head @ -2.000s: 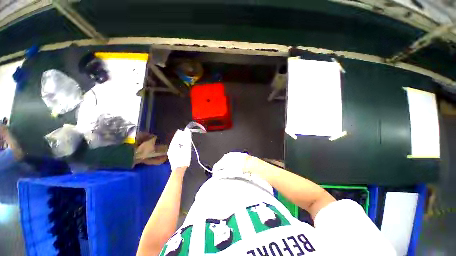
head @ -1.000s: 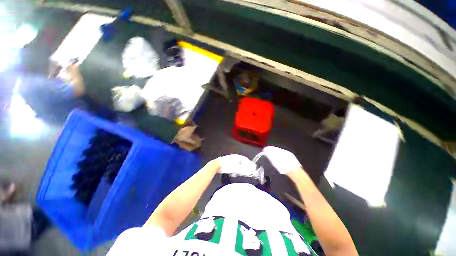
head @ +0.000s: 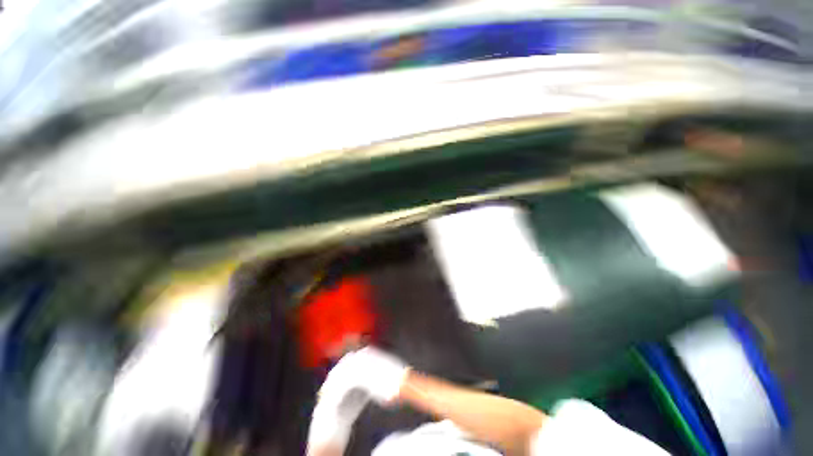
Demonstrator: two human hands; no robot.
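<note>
The view is strongly blurred. My right hand, in a white glove, is at the lower centre, in front of the red stool. My left hand, also white-gloved, is just left of and below it, near the bottom edge. The two gloves meet or overlap. The fingers are smeared, and I cannot tell whether either hand holds anything. No cord can be made out.
The red stool stands in the dark gap between benches. White sheets lie on the green bench at right. Green and blue crate edges show at lower right. Blurred whitish material is at left.
The view has swung up and to the right, with more of the line now showing above. The white cord between my hands earlier is no longer discernible. The large blue crate at left has left view.
</note>
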